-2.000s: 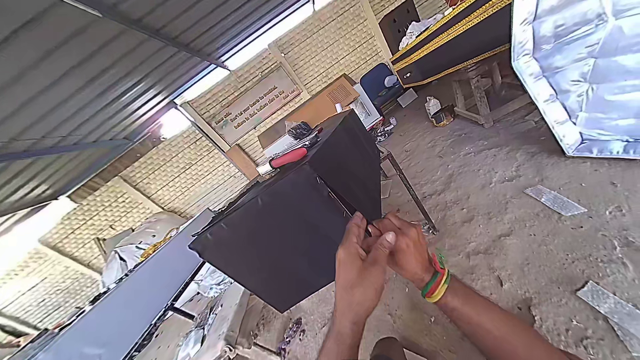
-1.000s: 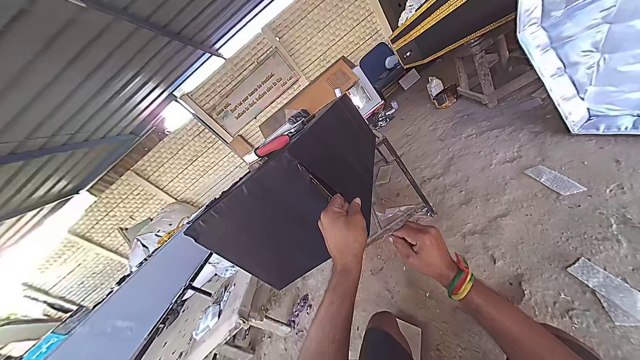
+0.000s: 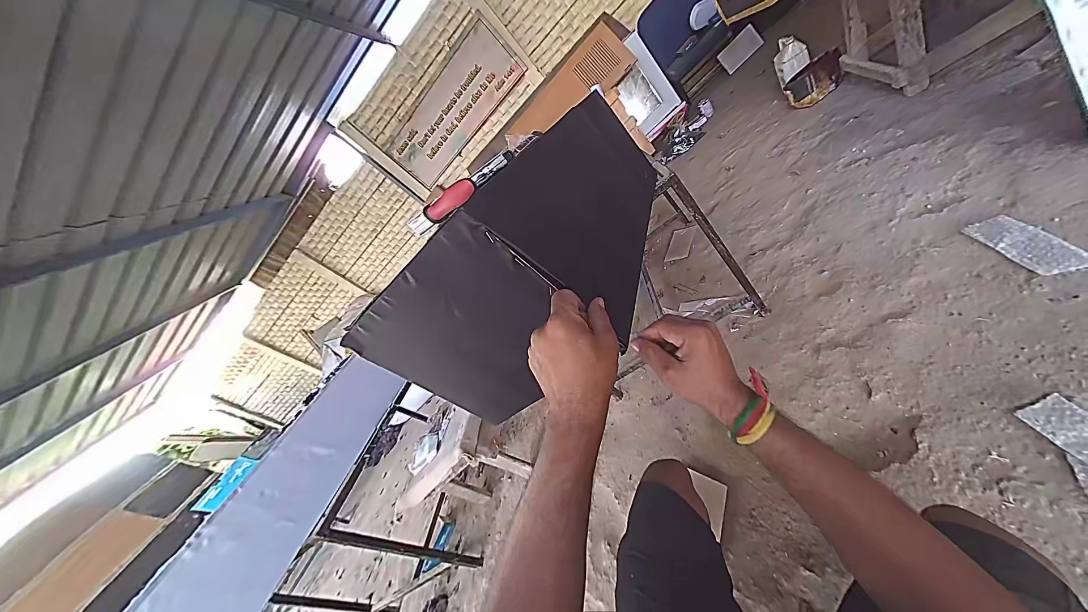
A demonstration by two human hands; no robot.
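A large box-like piece covered in black material (image 3: 450,314) stands tilted in front of me, with a dark cord or strip (image 3: 523,259) along its corner edge. My left hand (image 3: 574,353) is closed at that edge, its thumb and fingers pinching the lower part of the strip. To its right, my right hand (image 3: 693,361), with a red, green and yellow band at the wrist, pinches something thin and dark near the box's lower corner; the thing is too small to name. A red-handled tool (image 3: 450,200) lies on the box's upper edge.
A metal stand (image 3: 718,246) supports the box. At the left is a long grey panel (image 3: 289,476) on a dark frame, beside a wooden bench (image 3: 442,463). Flat sheets (image 3: 1024,244) lie on the dirt floor at the right. A cut container (image 3: 812,81) stands farther back near a wooden trestle (image 3: 905,51).
Two seconds ago my hands were together at the box's edge; now they are apart. Since one second ago, my right hand has come closer to the box's lower corner.
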